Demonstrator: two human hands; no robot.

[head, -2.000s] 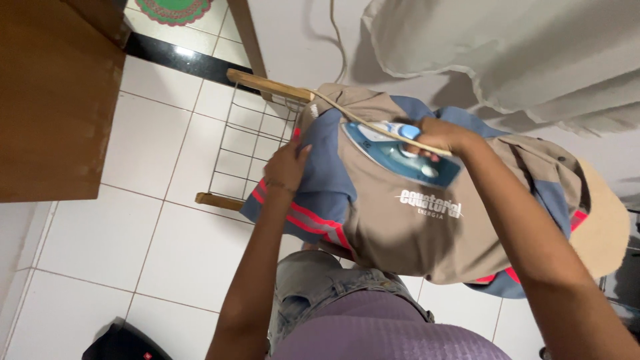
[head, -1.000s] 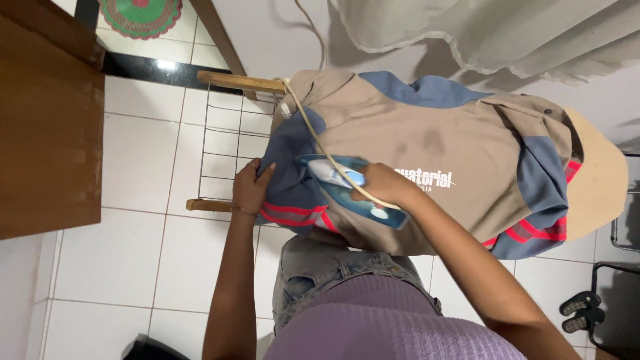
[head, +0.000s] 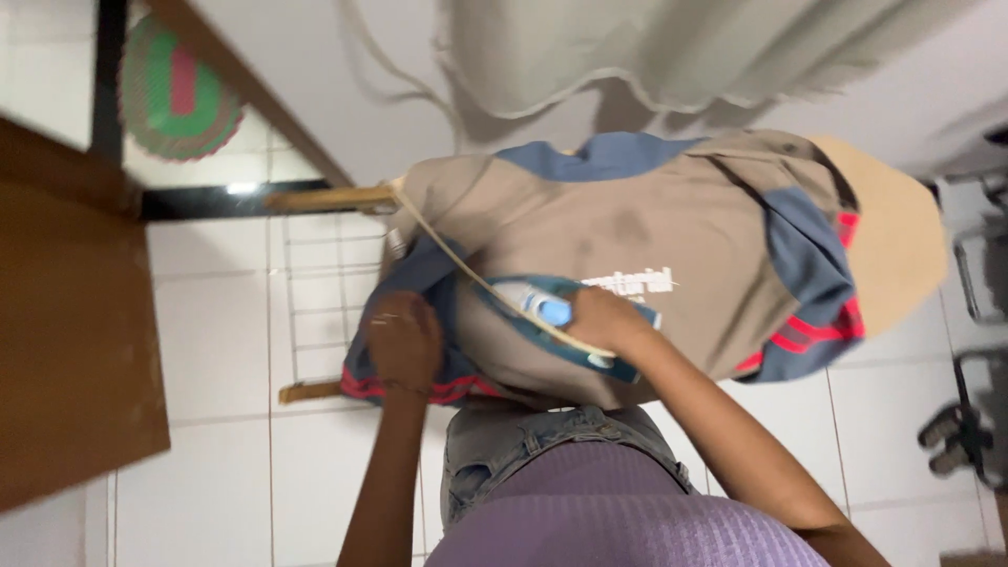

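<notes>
A beige shirt (head: 551,213) with blue panels, red stripes and white lettering lies spread over an ironing board (head: 898,236), whose bare end shows at the right. My right hand (head: 602,319) is closed round the handle of a blue and white clothes iron (head: 504,295), which lies on the lower middle of the shirt. The iron's pale cord (head: 441,244) runs up left across the cloth to the board's wooden frame. At the left end, my left hand (head: 404,339) rests on the blue sleeve (head: 429,272); it is blurred, and its fingers are partly hidden.
A wire rack (head: 319,299) between wooden bars juts out at the board's left end. A wooden door (head: 71,315) stands at the far left. Behind the board hangs a pale curtain (head: 669,47). A round green mat (head: 177,94) lies beyond the doorway. Dark metal frames stand at the right.
The iron in my right hand was on the upper middle of the shirt two seconds ago and is now on its lower part. My left hand has moved from the sleeve's outer edge onto the blue cloth.
</notes>
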